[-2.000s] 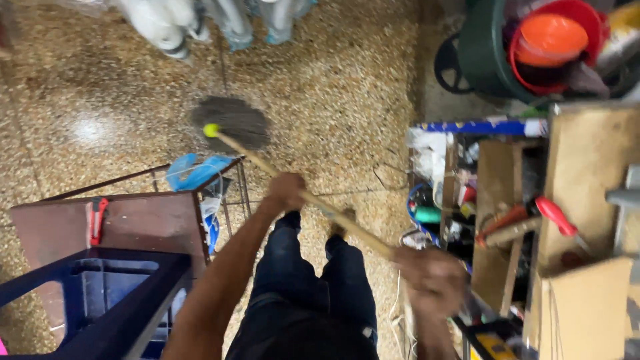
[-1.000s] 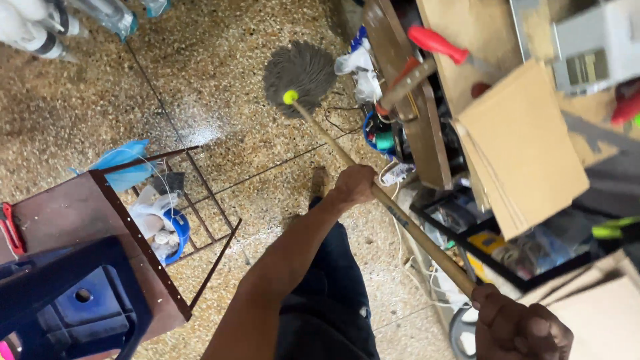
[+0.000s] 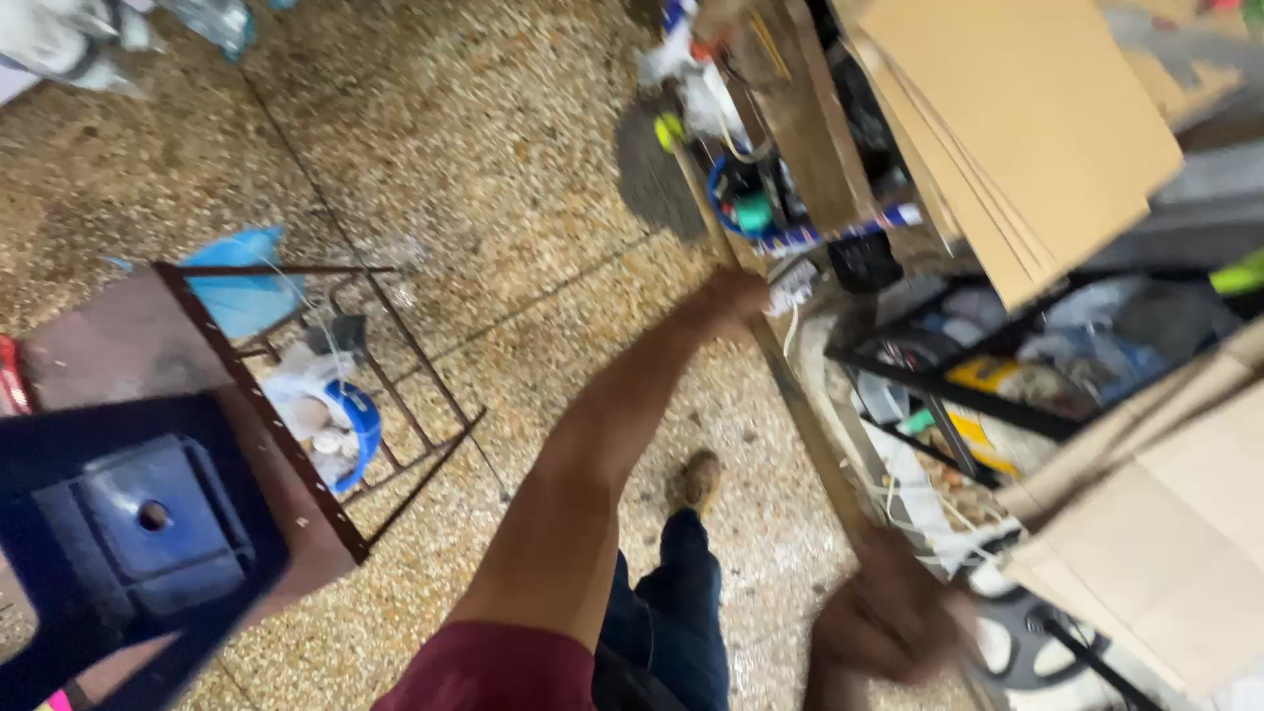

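A mop with a long wooden handle [image 3: 805,420] slants across the floor. Its dark grey string head [image 3: 652,178], with a yellow-green connector [image 3: 670,131], lies against the foot of the cluttered shelving at the upper middle. My left hand [image 3: 736,296] is closed around the middle of the handle. Lower down, near the top end, my right hand [image 3: 889,607] grips the same handle; it is blurred. The mop head is partly hidden beside white plastic bags and a blue-rimmed container [image 3: 746,202] of small items.
At left stand a brown metal-framed table [image 3: 109,336], a dark blue plastic stool [image 3: 148,513] and a blue bucket [image 3: 360,434] with white items. Cardboard sheets [image 3: 1037,118], a black rack [image 3: 968,395] and loose white cables [image 3: 889,494] line the right. My boot [image 3: 701,479] is on the speckled floor.
The mop head has moved across the floor to the shelving at right, with both hands staying on the handle. The view has shifted and turned considerably.
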